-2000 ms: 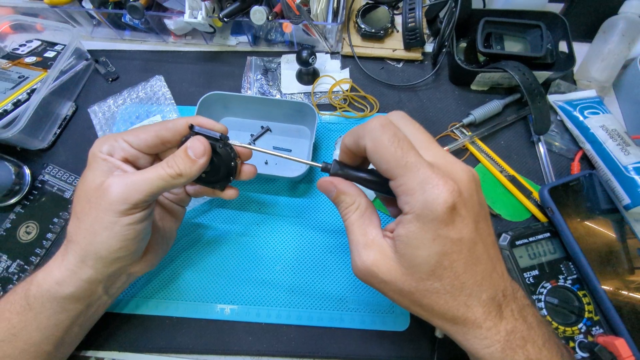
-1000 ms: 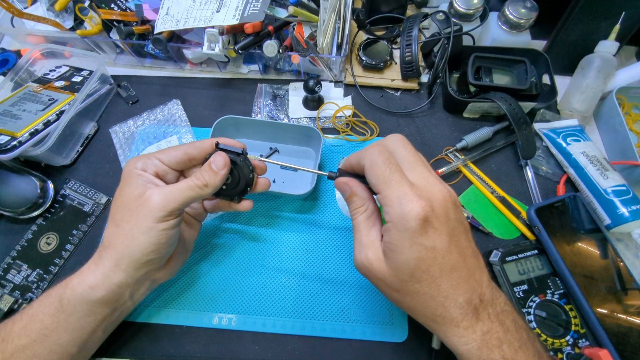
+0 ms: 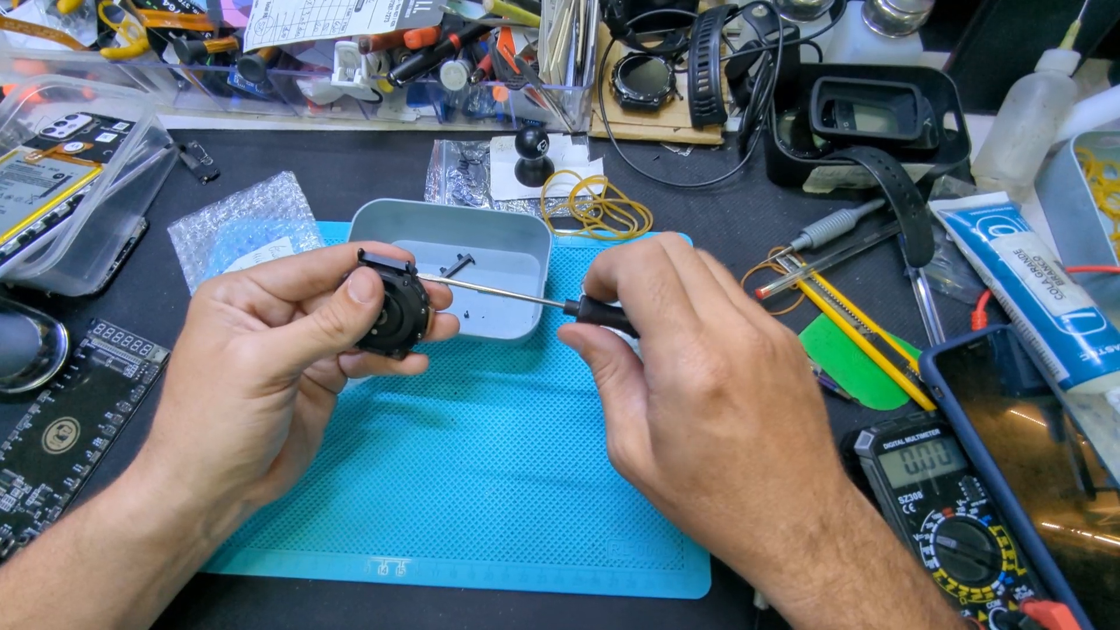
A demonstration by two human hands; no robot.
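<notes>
My left hand (image 3: 262, 367) pinches a round black watch case (image 3: 398, 306) on its edge between thumb and fingers. My right hand (image 3: 700, 394) grips the black handle of a screwdriver (image 3: 604, 316). Its thin metal shaft points left, and the tip meets the case's side near a lug; how it sits there is too small to tell. Behind the case, a grey-blue plastic tray (image 3: 516, 302) holds small dark pins or screws (image 3: 457, 265). Both hands are above a turquoise mat (image 3: 490, 490).
Around the mat lie a bubble-wrap bag (image 3: 249, 223), yellow rubber bands (image 3: 604, 206), a circuit board (image 3: 74, 420), a digital multimeter (image 3: 954, 525), a phone (image 3: 1041, 455), a yellow-handled tool (image 3: 862, 332) and a glue tube (image 3: 1032, 280). A clear organizer (image 3: 289, 96) spans the back left.
The watch case has turned in my left hand, so its round face shows more than two seconds ago. My right hand keeps the screwdriver at its side.
</notes>
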